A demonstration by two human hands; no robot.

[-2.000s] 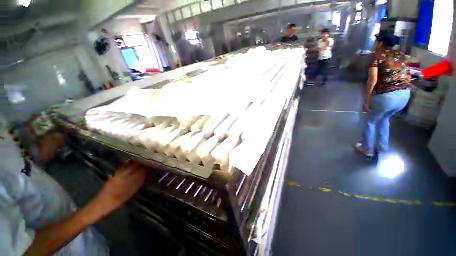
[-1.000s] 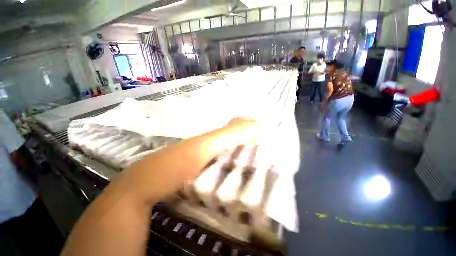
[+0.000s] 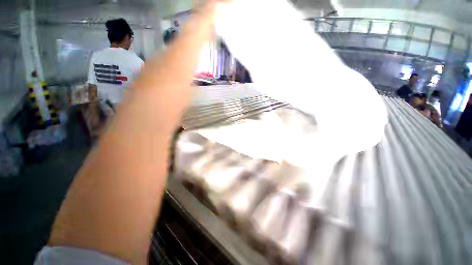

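Note:
My left forearm rises from the lower left to the top edge. My left hand is blurred, washed out and partly cut off there, closed on white curtain fabric. The raised fabric hangs in a bright, rounded sweep over the frame. My right hand is not in view. Below, pleat heads lie puckered along the near edge of the setting frame. Long pleats cover the right side in parallel ridges. Bare steel tubes show behind the fabric at the left.
A person in a white printed T-shirt stands at the left beyond the frame, turned away. Other people are at the far right end. A post with yellow-black stripes stands at the far left.
The view has swung left and closer to the frame. My left hand has moved from low over the pleat heads up to the top edge, lifting the loose white fabric.

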